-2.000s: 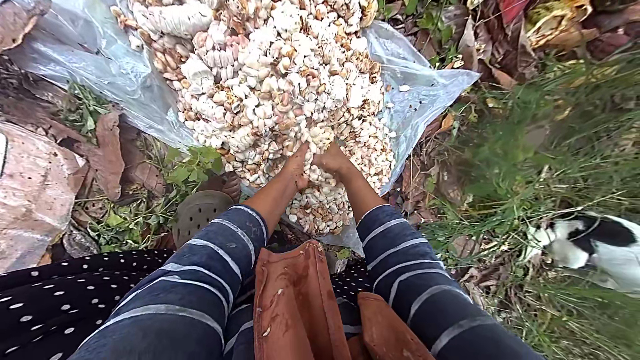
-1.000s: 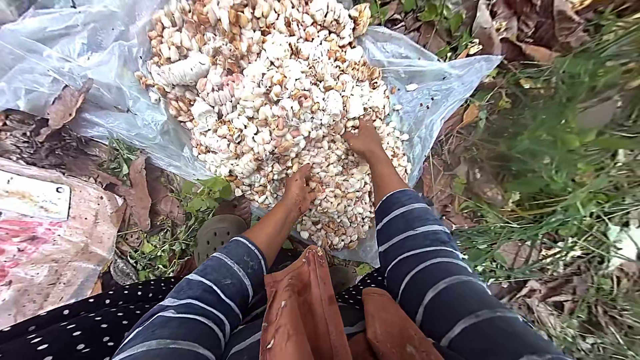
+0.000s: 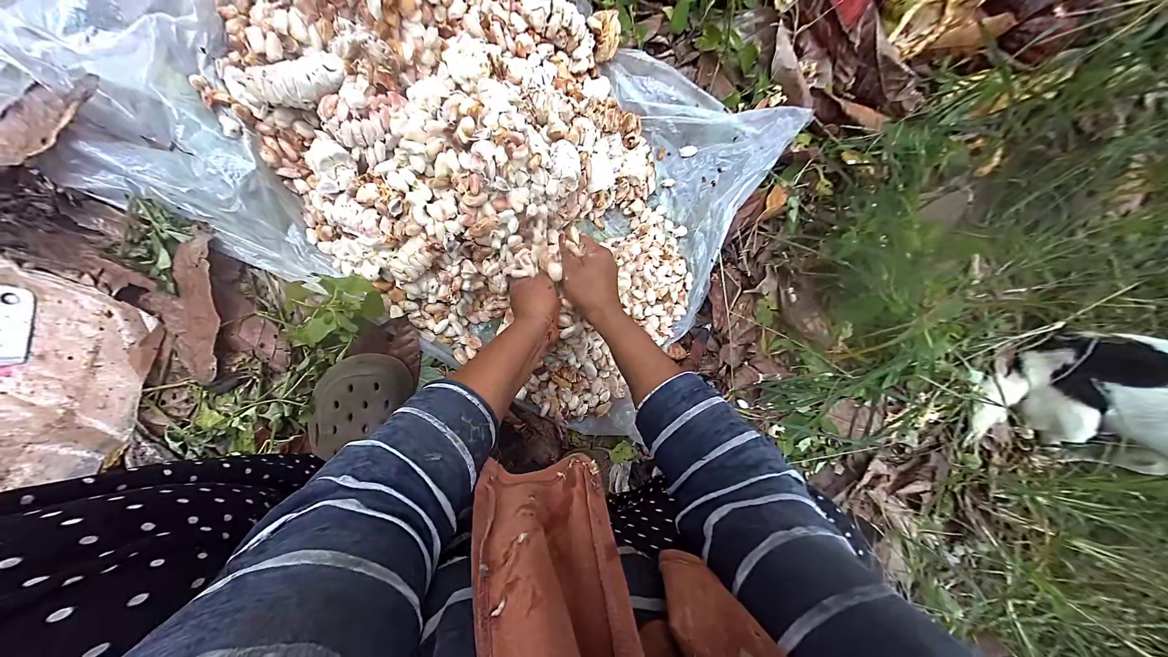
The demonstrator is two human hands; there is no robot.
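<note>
A large heap of pale, pulp-covered cacao beans [image 3: 456,173] lies on a clear plastic sheet [image 3: 748,151]. My left hand [image 3: 535,301] and my right hand [image 3: 589,274] are side by side at the near part of the heap. Beans are bunched between and just above them, partly hiding the fingers. A clump of beans still joined together [image 3: 290,80] rests at the upper left of the heap. Blue plastic shows through a gap just above my right hand.
A green clog [image 3: 359,401] stands left of my left forearm. A worn sack [image 3: 64,383] lies at the left. Dry leaves [image 3: 196,310] border the sheet. At the right, a black-and-white animal [image 3: 1086,392] is in the grass [image 3: 912,292].
A second ago my hands were apart on the heap, the right one farther up. Now they are close together with beans between them. The animal shows more fully at the right edge.
</note>
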